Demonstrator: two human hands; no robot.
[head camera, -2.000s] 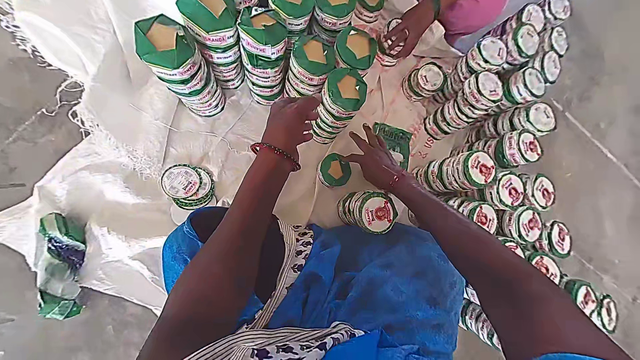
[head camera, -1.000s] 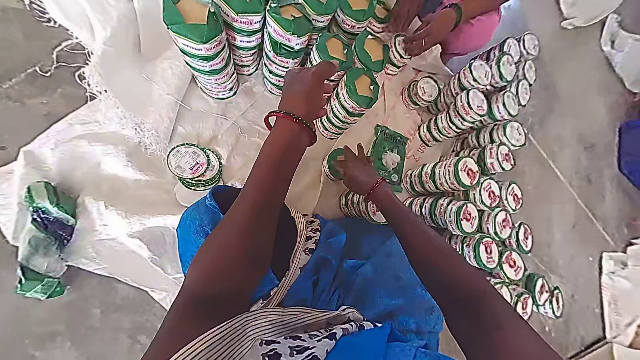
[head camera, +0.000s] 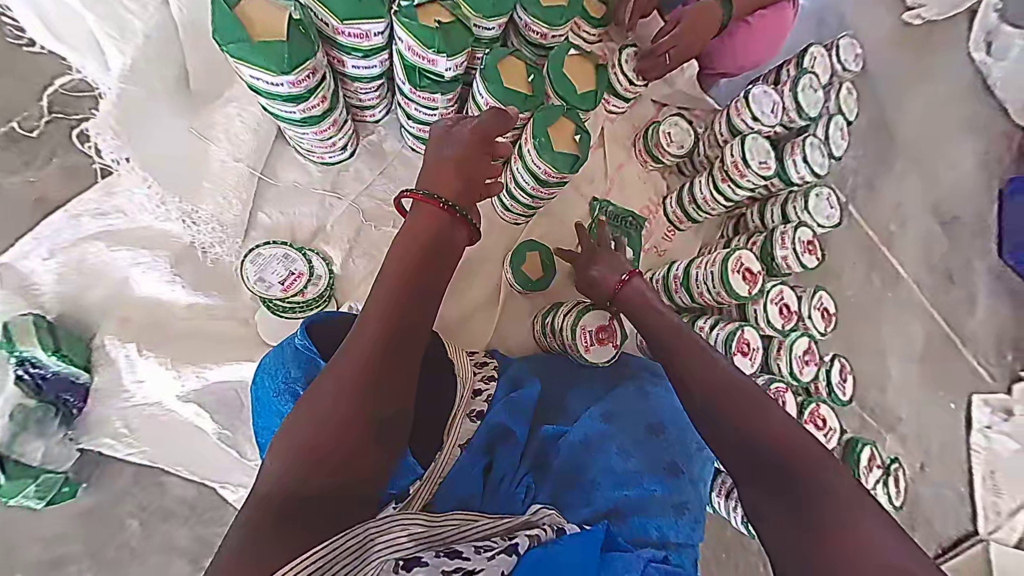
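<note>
My left hand (head camera: 468, 156) hovers at the left side of a stack of round green-and-white packets (head camera: 536, 172) topped by a green wrapper; its fingers are curled and whether they touch the stack is unclear. My right hand (head camera: 596, 264) is spread with nothing gripped, its fingers over the edge of a green printed plastic pouch (head camera: 618, 224). Just left of that hand lies a round green-wrapped piece with a tan five-sided centre (head camera: 532, 266). Below it, by the blue cloth on my lap, a short stack of round packets (head camera: 596, 336) leans over.
Taller wrapped stacks (head camera: 288, 88) stand at the top left. Many leaning packet stacks (head camera: 752, 272) fill the right side. Loose round labelled discs (head camera: 276, 270) lie at left on the white woven sheet (head camera: 160, 320). Another person's hand (head camera: 676, 44) holds a small stack at the top.
My right hand has lifted off the round green-wrapped piece it covered one second ago and now lies to its right, fingers spread. My left hand stays by the same stack.
</note>
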